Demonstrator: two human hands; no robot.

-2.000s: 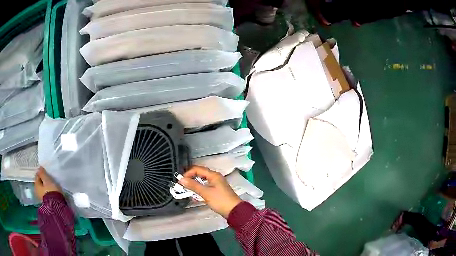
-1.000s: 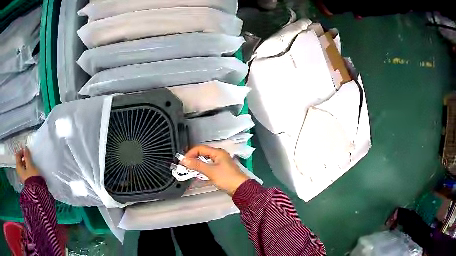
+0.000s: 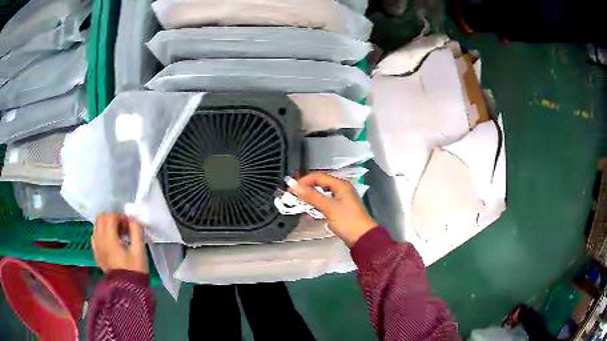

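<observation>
A dark grey cooling pad with a round radial grille (image 3: 223, 172) lies flat on a row of bagged units. A frosted sleeve bag (image 3: 113, 156) covers its left end, and the grille is uncovered. My left hand (image 3: 118, 243) grips the lower edge of the sleeve at the left, fingers closed on the plastic. My right hand (image 3: 336, 203) pinches a coiled white USB cable (image 3: 296, 204) between thumb and fingers, at the lower right edge of the pad. The cable's plug end sticks out toward the pad.
Bagged units (image 3: 259, 48) stand in rows behind the pad in a green crate (image 3: 101, 60). More bagged units (image 3: 43, 73) are at the left. A torn white carton (image 3: 446, 146) stands at the right on the green floor. A red bucket (image 3: 40, 300) is at lower left.
The sleeve is drawn back to the left and more of the pad shows. My left hand has moved from the sleeve's far left end to its lower edge. The right hand still holds the cable.
</observation>
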